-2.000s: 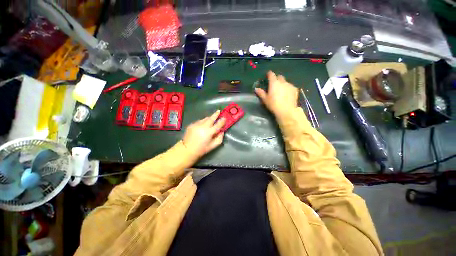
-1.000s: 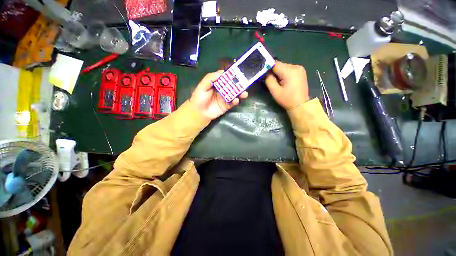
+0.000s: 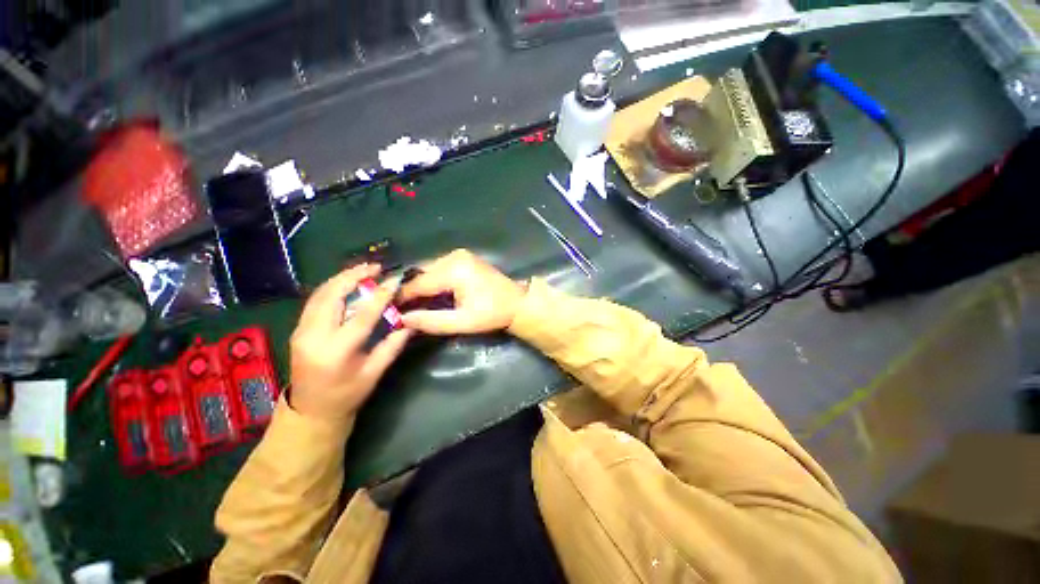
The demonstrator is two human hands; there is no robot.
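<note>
My left hand (image 3: 331, 348) holds the red phone (image 3: 393, 316), mostly hidden by the fingers. My right hand (image 3: 462, 297) is at the phone's right end, thumb and fingers pinching a small dark piece (image 3: 409, 275) against or beside it; whether it touches the phone is unclear. Several red housings (image 3: 213, 402) lie in a row at left. A flat dark battery-like piece (image 3: 373, 250) lies just behind the hands.
Tweezers (image 3: 561, 242) and a white stick (image 3: 576, 205) lie right of the hands, near a white bottle (image 3: 584, 123), a black cylinder tool (image 3: 684, 242) and a soldering station (image 3: 766, 131). A smartphone (image 3: 251, 237) lies behind left. A person's dark-clothed leg (image 3: 964, 234) shows far right.
The view has swung right and tilted. The phone, earlier shown with its keypad face up, is now turned and mostly covered by my hands. My right hand now pinches a small dark piece.
</note>
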